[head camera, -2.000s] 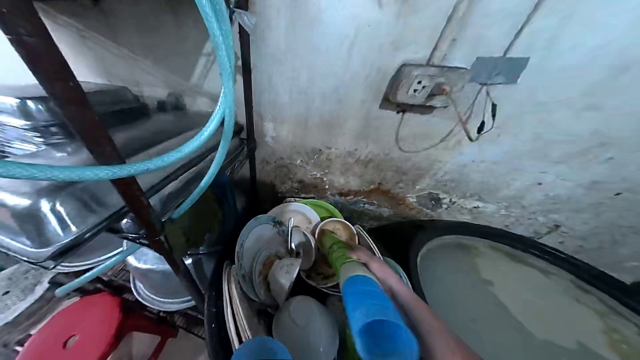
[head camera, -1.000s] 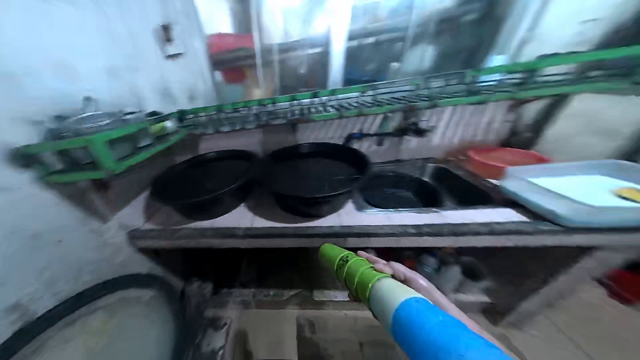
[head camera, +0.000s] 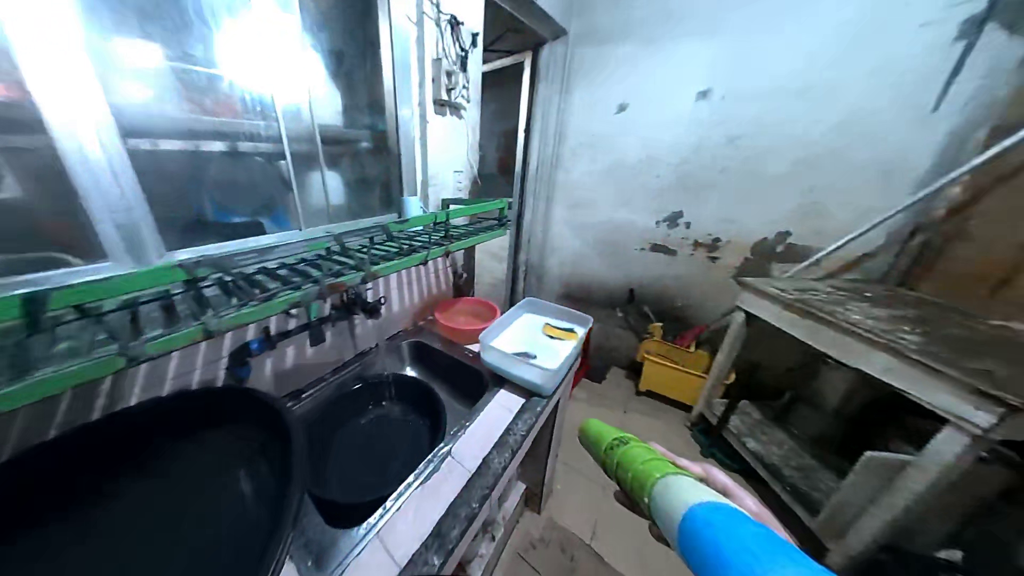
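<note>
My right hand (head camera: 732, 490) grips a long stack of nested plastic cups, green (head camera: 628, 462) at the far end, then whitish, then blue (head camera: 736, 544) toward me. The stack lies tilted over the floor, right of the counter. My left hand is out of view. Nearest to the stack on the counter is a clear plastic tub (head camera: 534, 376) of whitish liquid, with a yellow-and-dark sponge (head camera: 560, 331) in it. Left of it a dark basin (head camera: 376, 440) with water sits in the metal sink (head camera: 448, 370).
A large black basin (head camera: 152, 480) fills the near left counter. A red basin (head camera: 467, 318) stands behind the tub. A green rack (head camera: 320, 272) runs above the sink. On the right are a worn table (head camera: 880, 336) and a yellow mop bucket (head camera: 676, 372).
The view has swung far from the wall with piled dirty dishes, past the counter, to the sink and doorway. The cup stack stays in my right hand.
</note>
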